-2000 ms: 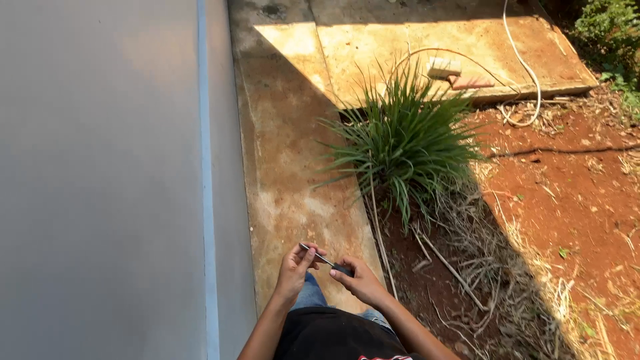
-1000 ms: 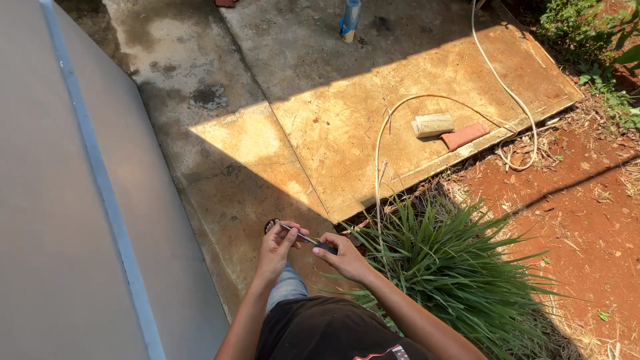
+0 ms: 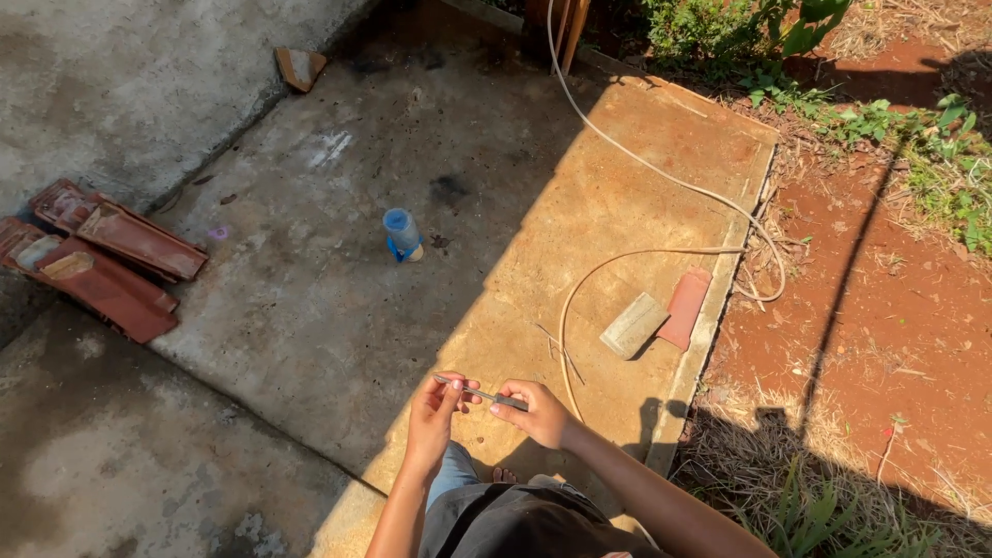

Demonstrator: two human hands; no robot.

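Note:
A slim tool with a metal shaft and a dark handle (image 3: 510, 402), which looks like a screwdriver, lies across both hands in front of my body. My left hand (image 3: 439, 407) pinches the metal shaft near its far end. My right hand (image 3: 536, 412) grips the dark handle. Beyond the hands, on the shaded concrete, stands a clear bottle or cup (image 3: 400, 225) with blue at its top and base. To the right, a pale block (image 3: 634, 325) lies beside a piece of red clay tile (image 3: 686, 308).
A pale hose (image 3: 659, 172) curves over the sunlit concrete slab. Clay roof tiles (image 3: 116, 287) are piled at the left by a raised concrete edge, with a broken piece (image 3: 299, 68) farther up. Red soil (image 3: 860, 325) and dry grass border the slab on the right.
The view has moved a long way along the concrete, past the grass clump and the grey wall. The tool stays between both hands; the roof tiles at the left have come into view.

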